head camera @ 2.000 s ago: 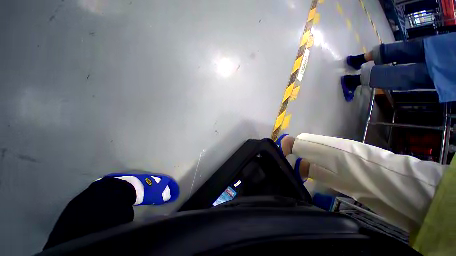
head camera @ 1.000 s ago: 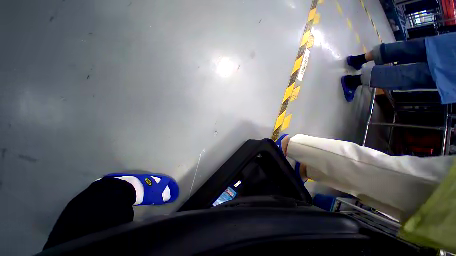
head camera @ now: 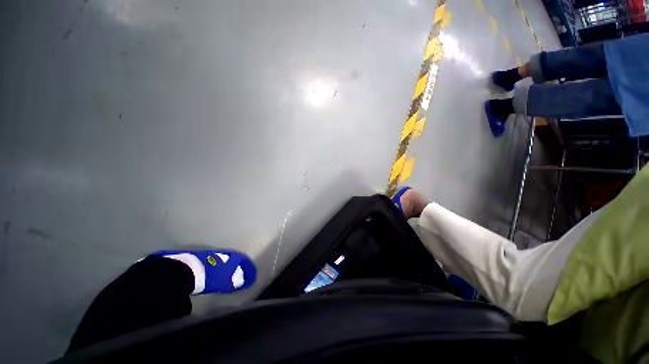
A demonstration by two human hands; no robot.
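Observation:
Neither of my hands is in view. An open black case (head camera: pixel 366 231) lies nearest in front of me at the bottom centre, its lower part hidden behind a smooth dark curved edge. Inside it show a blue-white card (head camera: pixel 322 278) and a small white tag (head camera: pixel 339 260). Whether anything holds the case cannot be seen.
My leg in dark trousers and a blue-white shoe (head camera: pixel 226 271) are at lower left. Yellow-black tape (head camera: pixel 415 114) crosses the grey floor (head camera: pixel 199 135). A person in cream trousers (head camera: pixel 473 249) is close at right; another in jeans (head camera: pixel 573 99) stands beyond, near a metal rack (head camera: pixel 521 181).
The person in cream trousers has bent the leg, and their yellow-green smock now reaches further into view at right. The view has shifted slightly. The case looks the same.

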